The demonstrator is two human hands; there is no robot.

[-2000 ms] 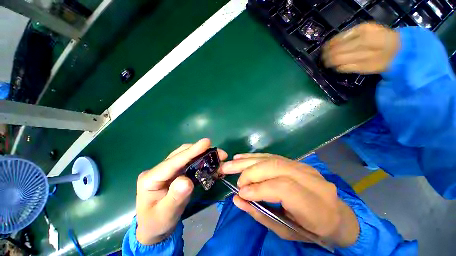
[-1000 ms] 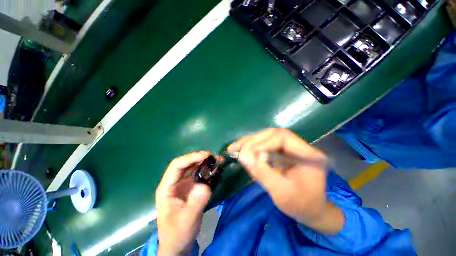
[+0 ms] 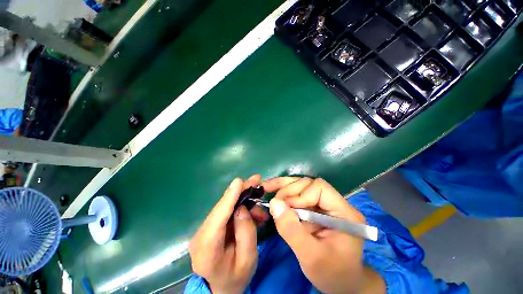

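Note:
My left hand (image 3: 226, 238) holds a small black electronic assembly (image 3: 250, 196) in its fingertips, above the near edge of the green bench. My right hand (image 3: 321, 229) grips silver tweezers (image 3: 338, 223) like a pen, their flat side showing white. The tweezer tips reach the assembly. Fingers of both hands cover much of it, so its inner parts cannot be made out.
A black blister tray (image 3: 375, 127) lies at the upper right, with units in several pockets. A white rail (image 3: 200, 86) borders the darker conveyor, which carries a small black unit (image 3: 135, 120). A blue fan (image 3: 28, 229) stands at left. A person's blue sleeve (image 3: 476, 155) is at right.
The other person's hand has left the tray. My left hand has turned the assembly. My right hand moved off it, then came back, and the tweezers now show their flat side.

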